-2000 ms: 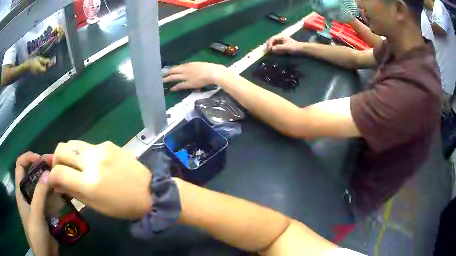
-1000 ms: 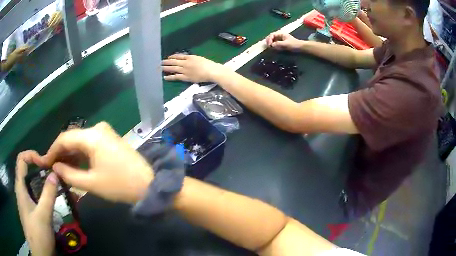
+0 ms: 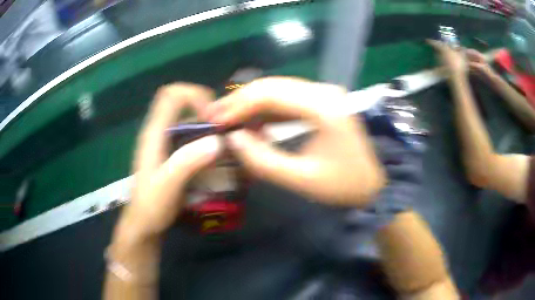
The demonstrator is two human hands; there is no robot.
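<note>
The frame is blurred. My left hand [image 3: 167,149] holds a phone unit upright near the middle left of the view. The unit's red end section [image 3: 218,215] with a yellow-gold part points down towards the bench. My right hand [image 3: 317,140] reaches over from the right. Its thumb and fingertips are pinched at the unit's top edge, touching or almost touching my left fingertips. Whether a small component sits between them is hidden by the fingers and the blur.
A green conveyor belt [image 3: 58,167] runs behind a white rail [image 3: 111,196]. A grey post [image 3: 346,44] stands behind my right hand. Another unit lies on the belt at the far left [image 3: 21,198]. A neighbouring worker's arms [image 3: 469,123] reach to the belt at right.
The view has swung left, so both hands and the unit now show nearer the middle. The neighbour and post have shifted right. My hands remain together at the unit's top edge.
</note>
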